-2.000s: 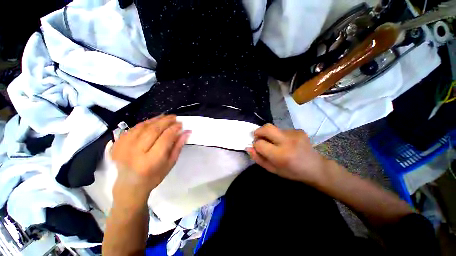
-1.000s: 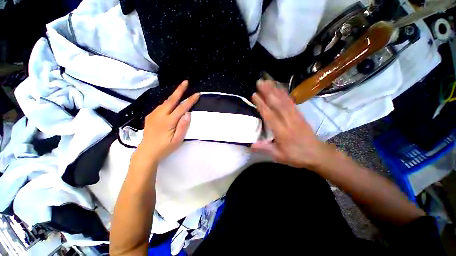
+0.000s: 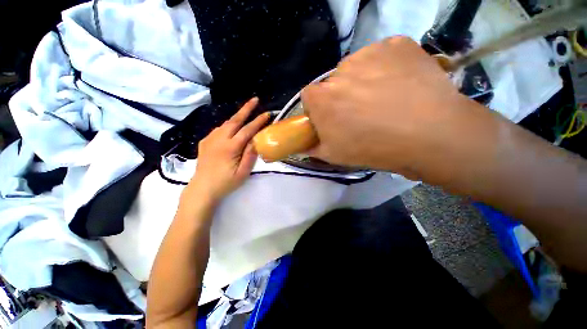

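My right hand [image 3: 386,106] is closed around the orange-brown wooden handle [image 3: 286,137] of the steam iron. The iron's metal body [image 3: 296,109] lies over the opening of the black speckled garment [image 3: 264,51] and is mostly hidden under my hand. A white band with a black edge [image 3: 267,168] shows in front of the iron, partly covered. My left hand [image 3: 222,154] lies spread on the garment just left of the handle tip, fingers apart, holding nothing.
Pale garments with black panels [image 3: 122,83] are heaped at the left. The off-white padded surface [image 3: 257,225] is below the band. A white cloth [image 3: 521,71] lies at the right, near a small white ring [image 3: 561,49]. A hose [image 3: 521,35] runs to the iron. A blue crate [image 3: 512,241] is lower right.
My right hand has taken hold of the iron, and the iron has moved left from the white cloth onto the band. My left hand has come off the band's left end and stays flat beside it.
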